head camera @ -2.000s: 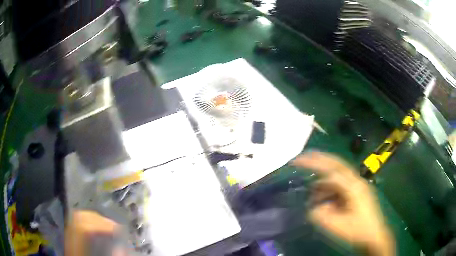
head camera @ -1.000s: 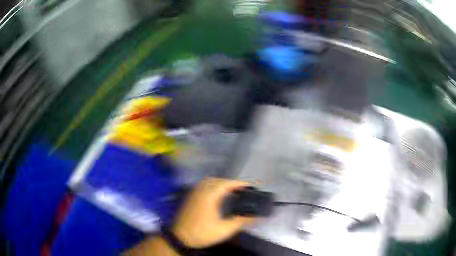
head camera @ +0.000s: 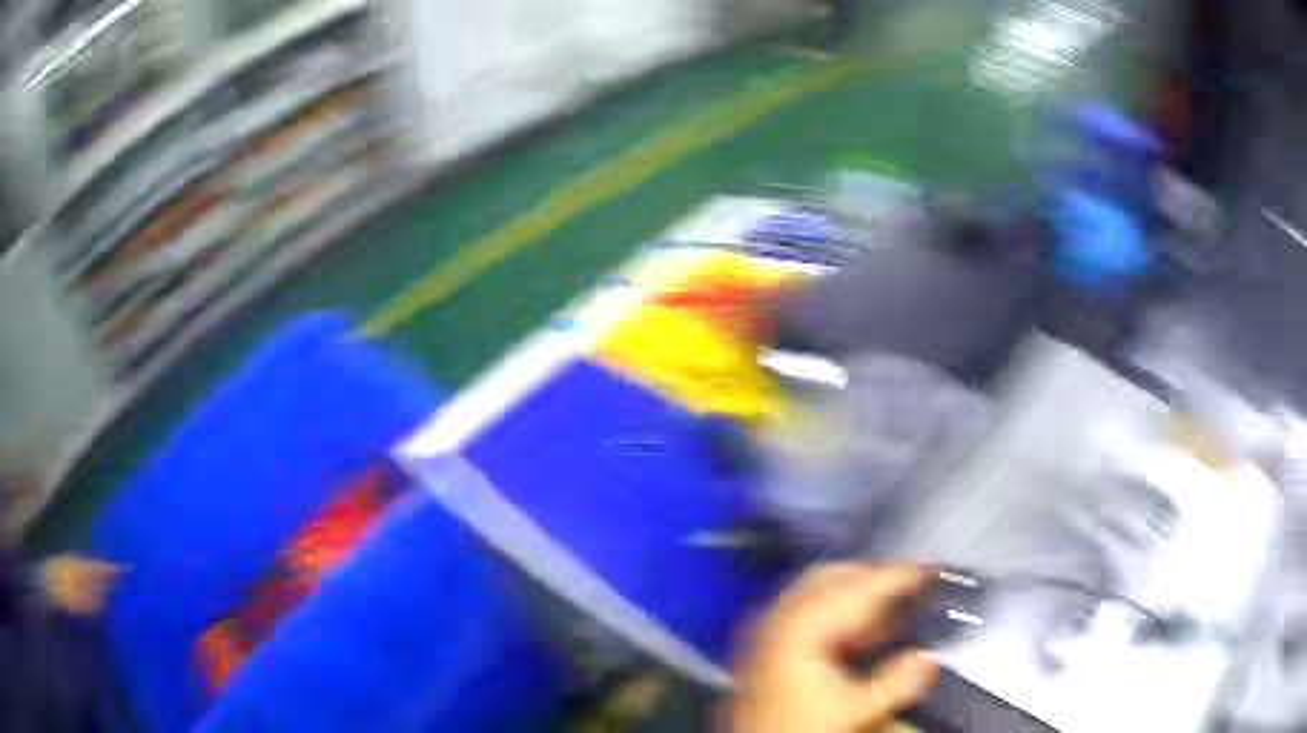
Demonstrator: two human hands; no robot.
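Observation:
The picture is badly blurred. My left hand (head camera: 831, 652) is at the bottom, right of centre, with its thumb and fingers around a black adapter housing (head camera: 958, 613). The housing is over the near left edge of the pale machine base plate (head camera: 989, 473). A thin dark cord runs right from it over the bright surface. My right hand is out of the picture.
A blue-covered side table (head camera: 616, 473) with a white rim and yellow-red packaging (head camera: 702, 337) is left of the base. A blue tub (head camera: 287, 415) with red-orange contents is further left. Another person's hand (head camera: 79, 584) is at the left edge.
The view has swung left, bringing the tub and the person's hand into view. My right hand and the fan have left the picture. My left hand, empty-looking earlier, has taken the adapter.

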